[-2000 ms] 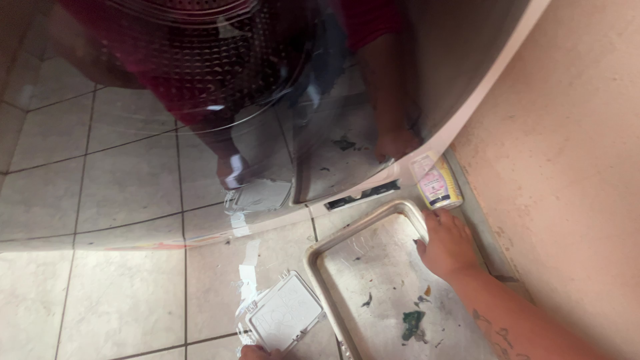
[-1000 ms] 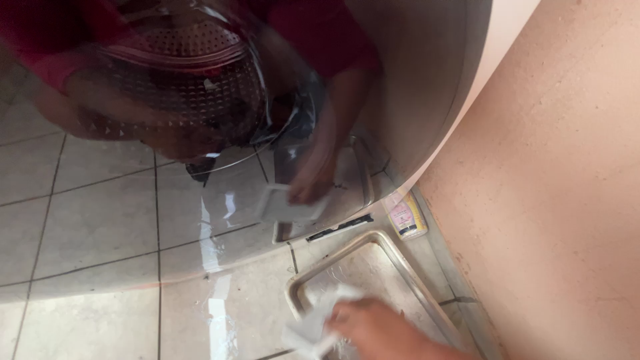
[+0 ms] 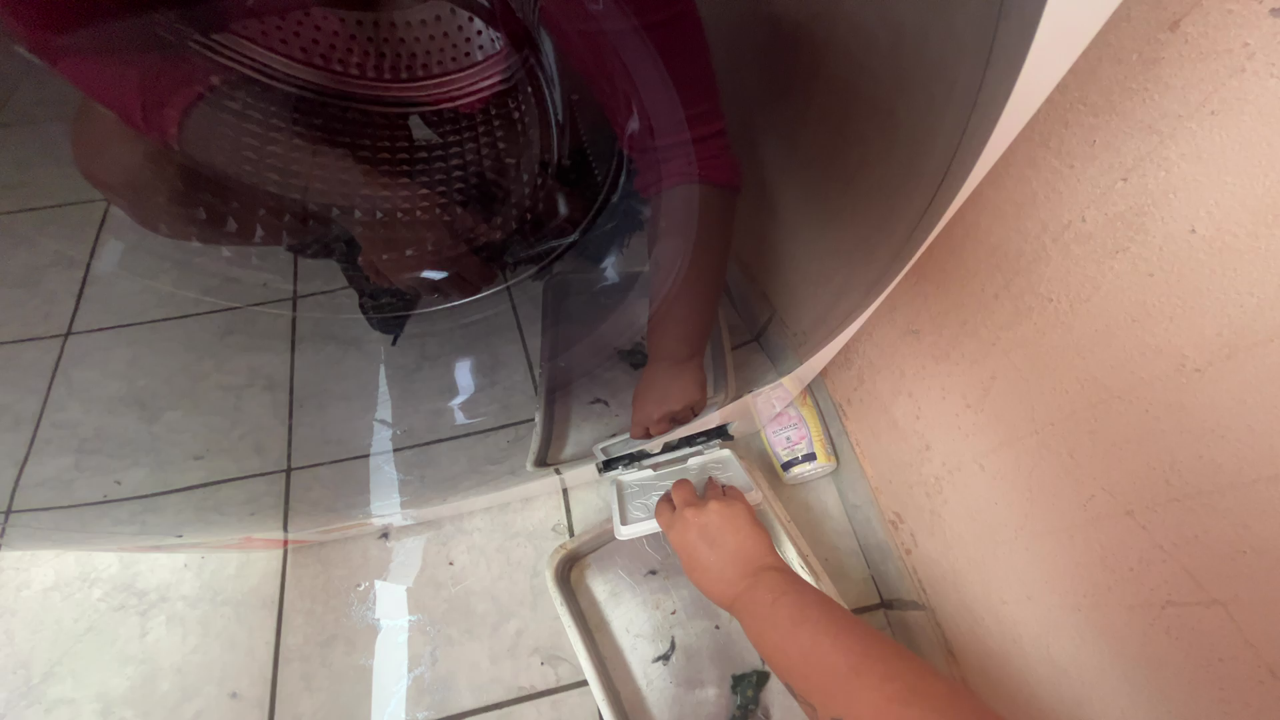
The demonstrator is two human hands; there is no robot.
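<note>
My right hand (image 3: 715, 535) holds a small white plastic cover (image 3: 640, 505), its fingers over the inner face. The cover's upper edge lies at the dark opening (image 3: 665, 448) low on the front of a washing machine (image 3: 850, 200); whether it is hooked in there I cannot tell. Below it a shallow metal tray (image 3: 590, 630) rests on the tiles, with a dark green scrap (image 3: 748, 690) and small bits of debris in it. My left hand is out of view; the machine's glossy front mirrors my arms.
A pink and yellow container (image 3: 795, 435) bearing writing stands between the machine and the wall (image 3: 1080, 400) on the right. Light floor tiles (image 3: 130, 630) with dark joints spread out at the left. The perforated drum (image 3: 370, 130) shows through the dark door.
My right hand has moved the white cover from above the tray up to the opening. Two seconds ago the cover lay left of the tray, fingers at its lower edge, and my right hand was by the tray's rim.
</note>
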